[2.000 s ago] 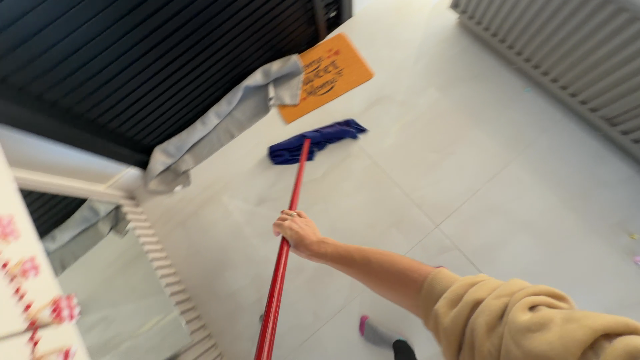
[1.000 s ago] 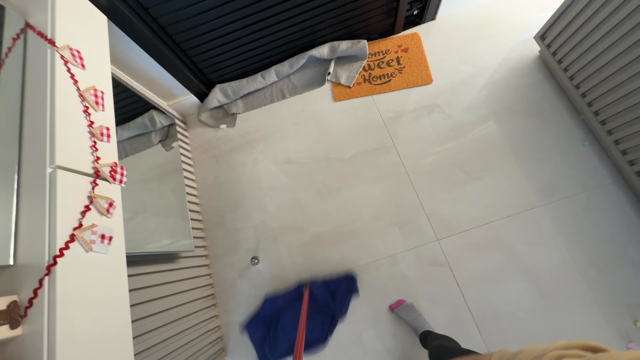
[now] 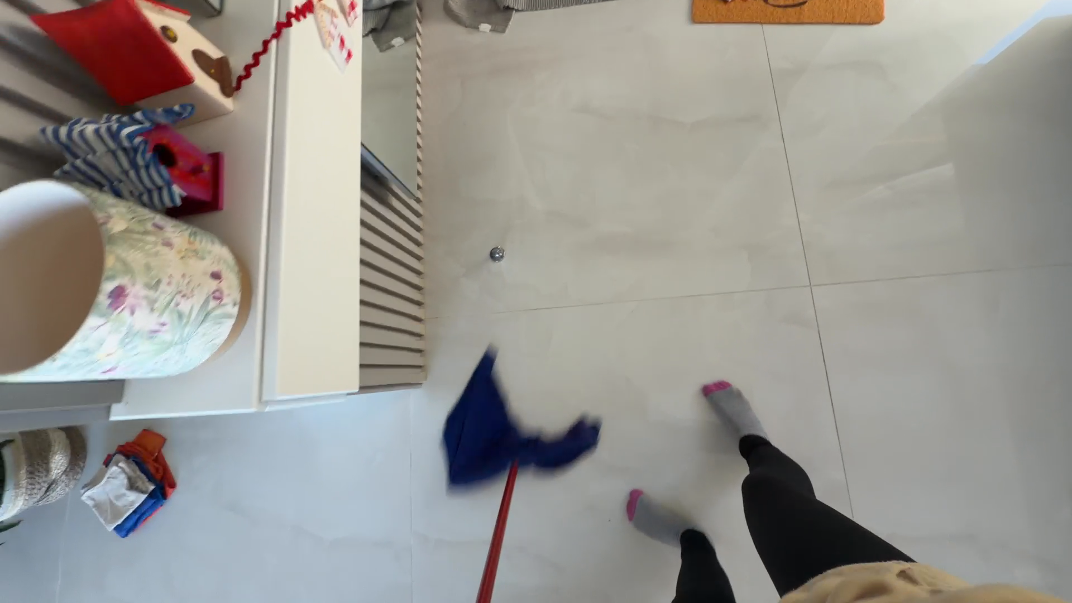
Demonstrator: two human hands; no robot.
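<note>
A blue cloth [image 3: 486, 431], somewhat blurred, is on the pale tiled floor at the lower middle, around the head end of a red pole [image 3: 500, 532]. The pole runs down out of the bottom edge of the view. Neither my left hand nor my right hand is in view, so what each one holds is hidden. My feet in grey and pink socks [image 3: 734, 409] stand on the tiles to the right of the cloth.
A white cabinet [image 3: 314, 251] with a floral lampshade [image 3: 159, 293] and small birdhouses [image 3: 188, 167] stands at left. A round metal doorstop [image 3: 497, 254] is on the floor. Folded cloths [image 3: 132, 483] lie lower left; an orange doormat [image 3: 787, 10] is at the top.
The blue cloth and pole have moved away from the doormat, back towards my feet. The hand seen on the pole two seconds ago is out of view. The view has shifted strongly.
</note>
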